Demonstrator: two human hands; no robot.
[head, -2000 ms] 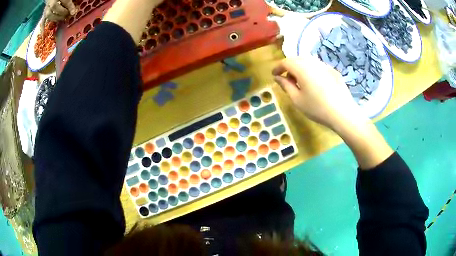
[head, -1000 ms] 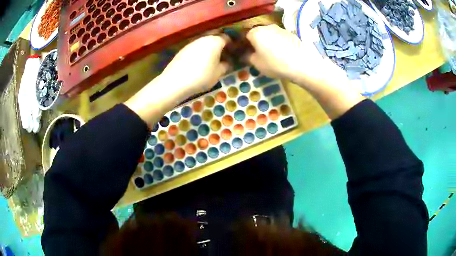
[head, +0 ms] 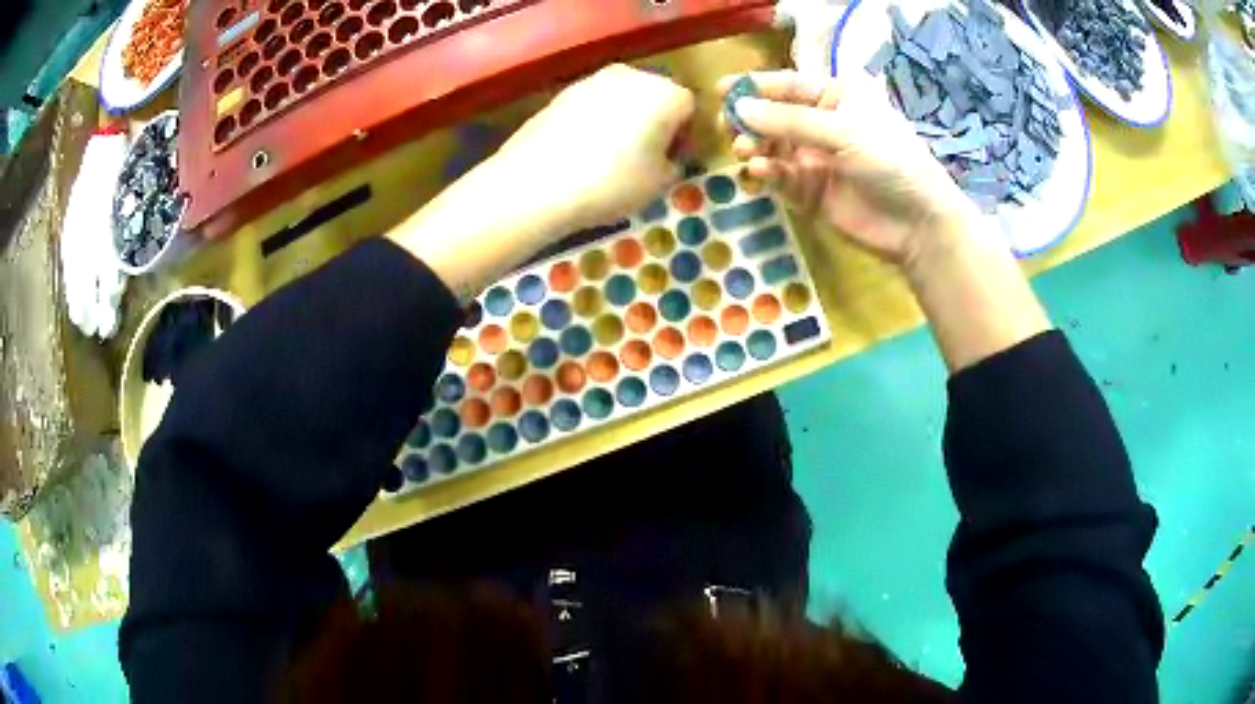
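Observation:
My right hand [head: 840, 158] pinches a small teal keycap [head: 741, 103] between thumb and fingers, above the table behind the layout sample. My left hand [head: 613, 131] is beside it, fingers curled down; whether it holds anything is hidden. The layout sample [head: 606, 330], a white-edged panel filled with coloured caps, lies nearest me, its left end partly covered by my left sleeve. The red loading jig [head: 454, 76] lies behind it, with rows of round pockets. A long black strip [head: 317, 220] lies in front of the jig.
A plate of blue-grey oblong caps [head: 980, 117] stands right, a plate of dark caps [head: 1101, 55] beyond. At left are a plate of orange caps [head: 154, 41], a bowl of black-and-silver pieces [head: 149, 193], a cream bowl with black strips [head: 135, 399], white gloves [head: 91, 248] and a brown carton [head: 35, 275].
My left hand came back from the jig to beside my right hand. The hands have since moved slightly apart, and the teal cap now shows in my right. The view has shifted over the table.

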